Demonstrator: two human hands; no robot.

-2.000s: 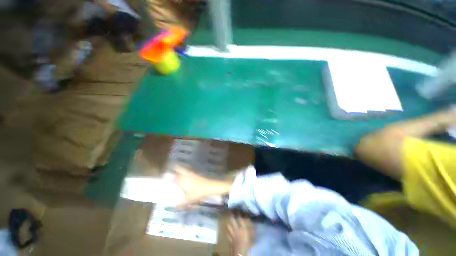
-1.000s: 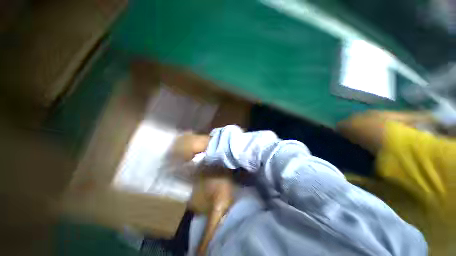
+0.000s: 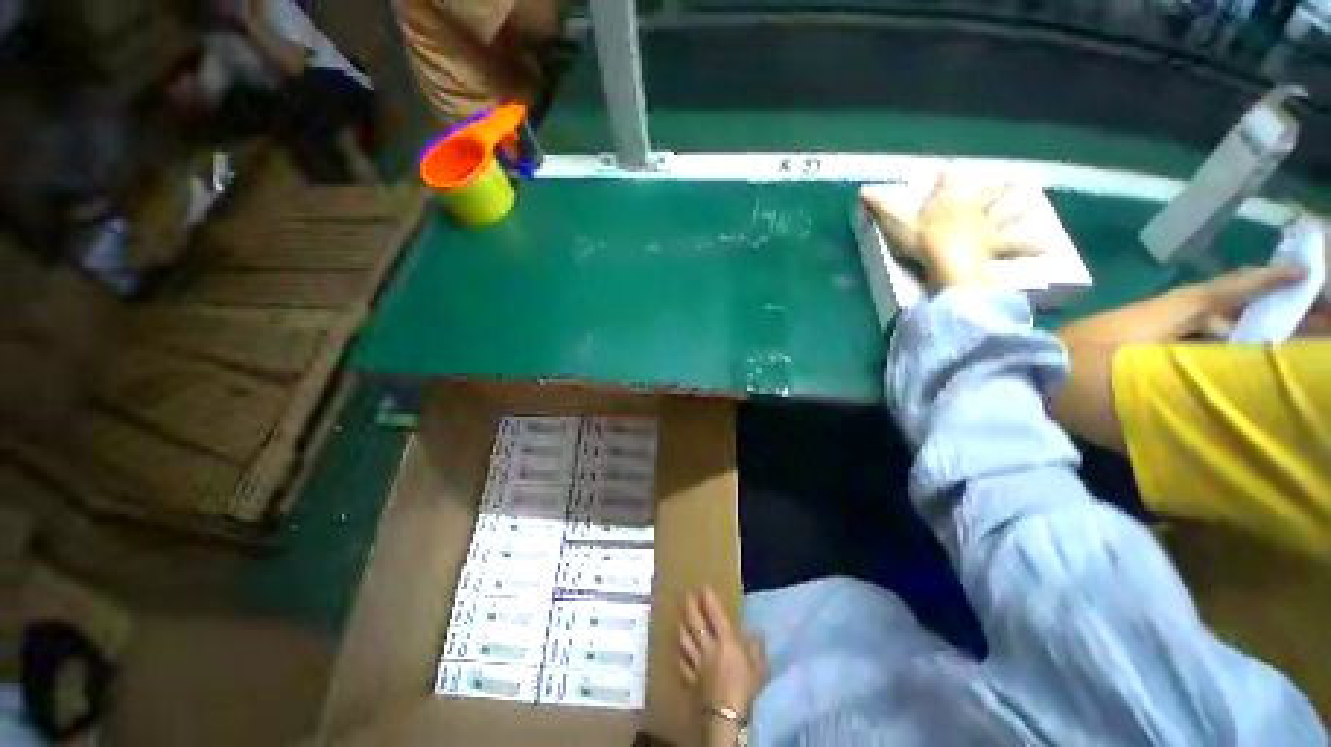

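My right hand (image 3: 956, 234) lies with fingers spread on top of the white retail boxes (image 3: 1051, 263) on the green bench (image 3: 628, 292); its thumb is at their left edge. I see no closed grip. My left hand (image 3: 718, 660), with a ring and a bracelet, rests with fingers apart on the right wall of the open brown carton (image 3: 693, 504). Inside the carton, white boxes with grey print (image 3: 596, 613) lie in two tight columns. The far part of them is in shade. The palm side of each hand is hidden.
An orange and yellow cup (image 3: 475, 183) stands at the bench's far left corner. A neighbour in a yellow sleeve (image 3: 1226, 431) holds a white item at right, near an upright open white box (image 3: 1223, 172). Flattened cartons (image 3: 219, 350) lie at left. A post (image 3: 620, 88) rises behind.
My right hand has left the carton and moved up and right onto the boxes on the bench. That stack sits further left on the bench than before. The view is sharper.
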